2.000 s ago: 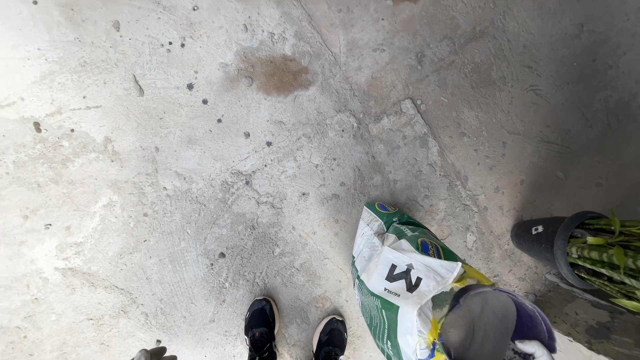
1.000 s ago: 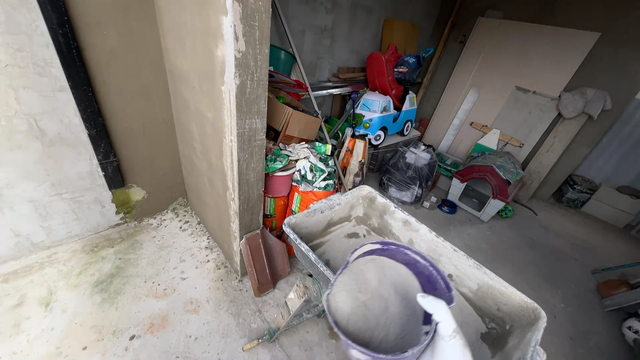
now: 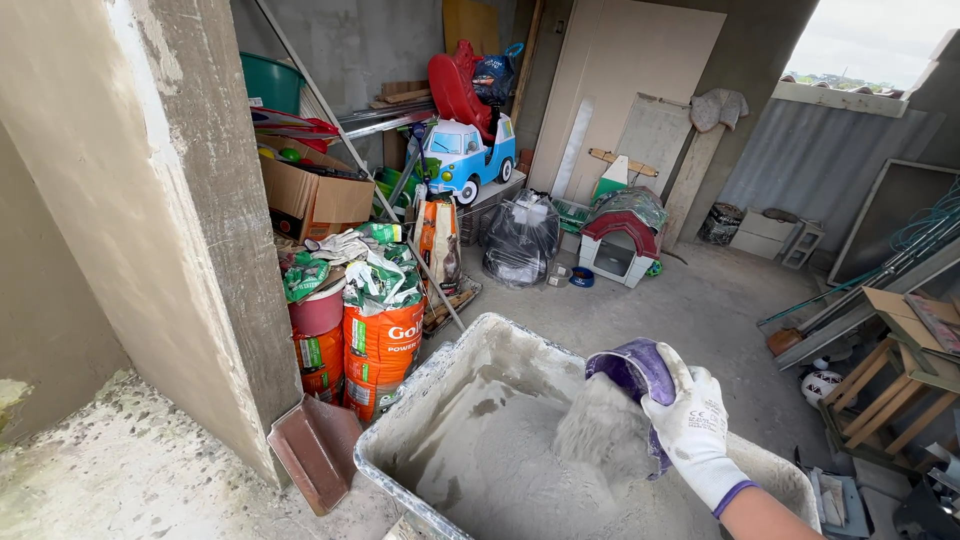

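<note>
My right hand (image 3: 691,420), in a white work glove with a purple cuff, grips a purple plastic bucket (image 3: 637,367). The bucket is tipped over the right part of a large mixing trough (image 3: 397,442). Grey powder (image 3: 604,424) pours out of its mouth onto grey powder and darker damp patches inside the trough. The trough's rim is crusted with dried mortar. My left hand is not in view.
A brown angled metal piece (image 3: 319,450) leans by the wall corner (image 3: 217,262), left of the trough. Behind stand orange bags (image 3: 382,352), a black plastic bag (image 3: 521,244), a toy car (image 3: 469,157) and a small pet house (image 3: 622,240). A wooden stand (image 3: 892,390) is at right.
One second ago the bucket was upright and full of grey powder above the near side of the trough; now it is tipped with powder falling out. Two seconds ago the view showed the floor.
</note>
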